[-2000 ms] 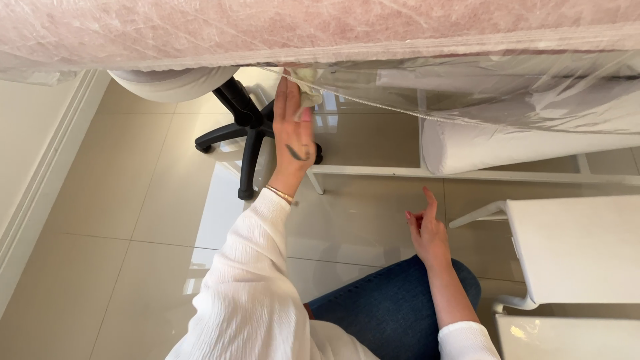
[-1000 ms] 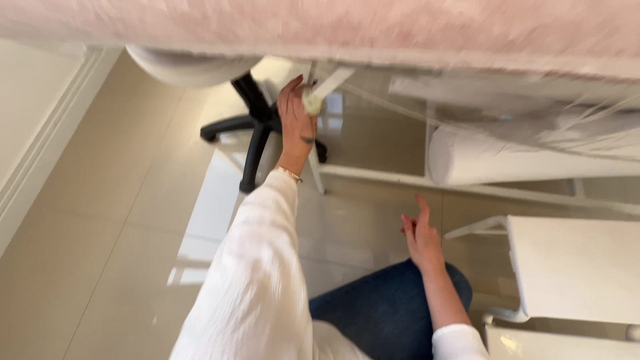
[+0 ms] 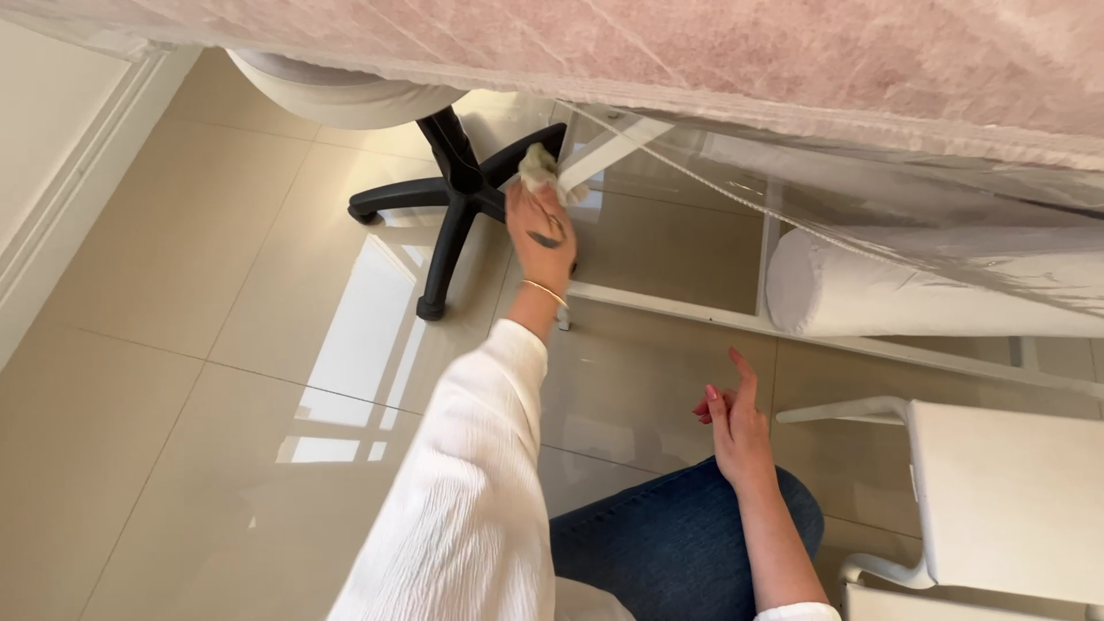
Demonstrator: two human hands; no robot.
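Observation:
My left hand point(image 3: 542, 226), with a gold bangle at the wrist and a dark mark on its back, is closed on a crumpled pale cloth point(image 3: 539, 164). The cloth touches a white metal leg point(image 3: 612, 153) of a frame below a pink covering under clear plastic point(image 3: 776, 60). Part of the fingers is hidden behind the hand and cloth. My right hand point(image 3: 733, 418) holds nothing; it hovers above my knee in blue jeans, index finger extended and the others partly curled.
A stool's black five-star base point(image 3: 466, 194) and pale round seat point(image 3: 345, 95) stand just left of my left hand. A white bolster point(image 3: 931, 285) lies on the frame's lower rail point(image 3: 673, 306). A white step or seat point(image 3: 1018, 500) is at the right, a wall skirting point(image 3: 95, 164) at the left.
My left hand has moved along the white leg with the cloth, which shows more plainly now. My right hand has stayed above the knee. The view has shifted slightly.

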